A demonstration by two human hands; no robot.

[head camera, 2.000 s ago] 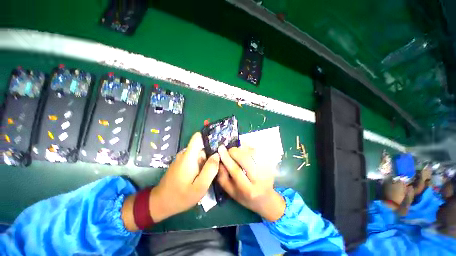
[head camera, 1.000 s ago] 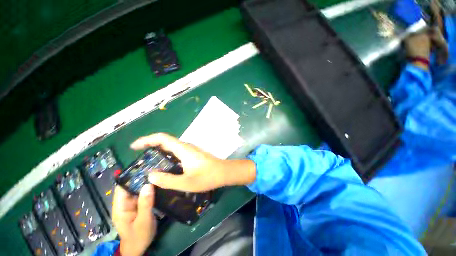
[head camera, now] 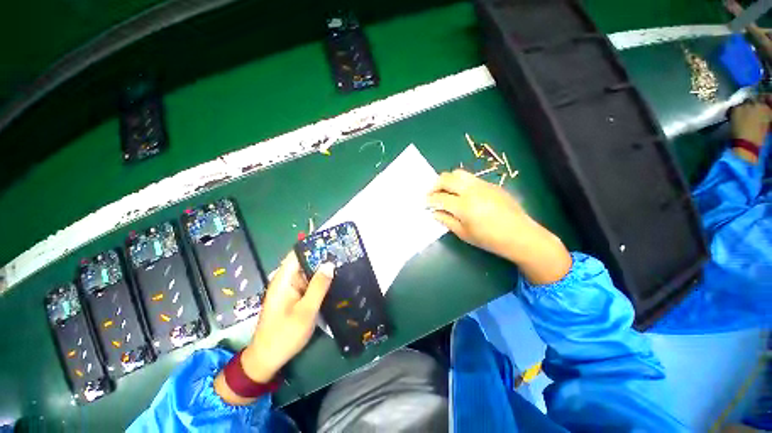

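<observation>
My left hand (head camera: 289, 318) holds an open black phone body (head camera: 354, 298) at its upper left side, with the thumb on the blue-green and silver mainboard (head camera: 332, 245). The phone is over the lower left part of a white sheet (head camera: 385, 210). My right hand (head camera: 484, 213) is at the right edge of the white sheet, fingertips bent down on it. Whether a small part is between these fingertips cannot be told. A dark red band is on my left wrist.
Several open phone bodies (head camera: 166, 287) stand in a row at left. Two more lie on the green conveyor (head camera: 245, 93) beyond the white edge strip (head camera: 355, 120). Thin gold strips (head camera: 489, 158) lie right of the sheet. A long black compartment tray (head camera: 597, 127) is at right, beside a neighbouring worker's sleeve (head camera: 735, 199).
My right hand has left the phone and moved right to the white sheet. My left hand now holds the phone alone, more upright in view. The camera view has shifted and turned.
</observation>
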